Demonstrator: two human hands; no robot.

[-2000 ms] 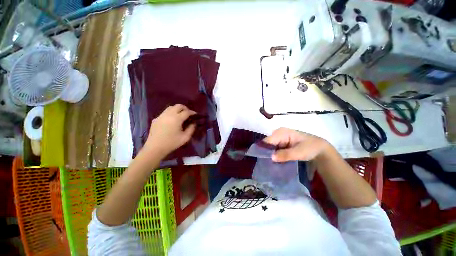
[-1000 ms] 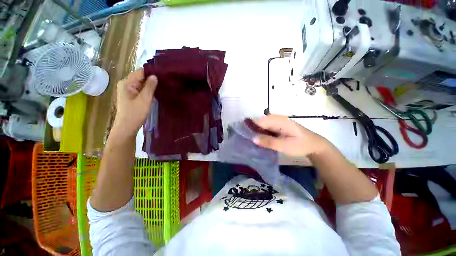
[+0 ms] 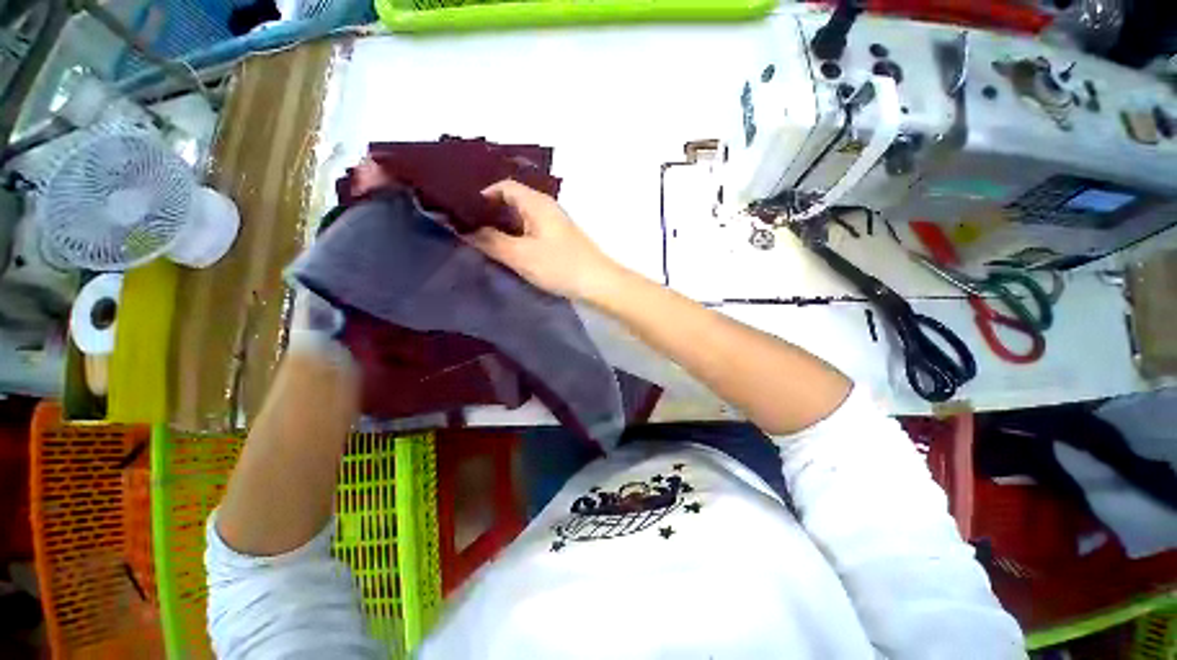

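A stack of maroon fabric panels (image 3: 426, 380) lies on the left part of the white table. Above it, my hands hold a maroon piece with a grey-blue lining (image 3: 432, 277) facing up; its end droops to the right toward the table's front edge. My right hand (image 3: 536, 239) grips the piece's upper edge near the middle. My left hand (image 3: 323, 316) is at the piece's left end, blurred and mostly covered by the cloth, so its fingers cannot be made out. A small maroon corner (image 3: 635, 397) shows beside the drooping end.
The sewing machine (image 3: 904, 129) stands at the right. Black shears (image 3: 923, 355) and red-green scissors (image 3: 1013, 310) lie before it. A white fan (image 3: 116, 194) and a thread cone (image 3: 96, 313) by a yellow box are at left. Orange (image 3: 90, 542) and lime baskets (image 3: 232, 542) stand below.
My right hand has moved left from the table's front edge to over the stack, bringing the lined piece. The lining is now spread across the stack, covering my left hand.
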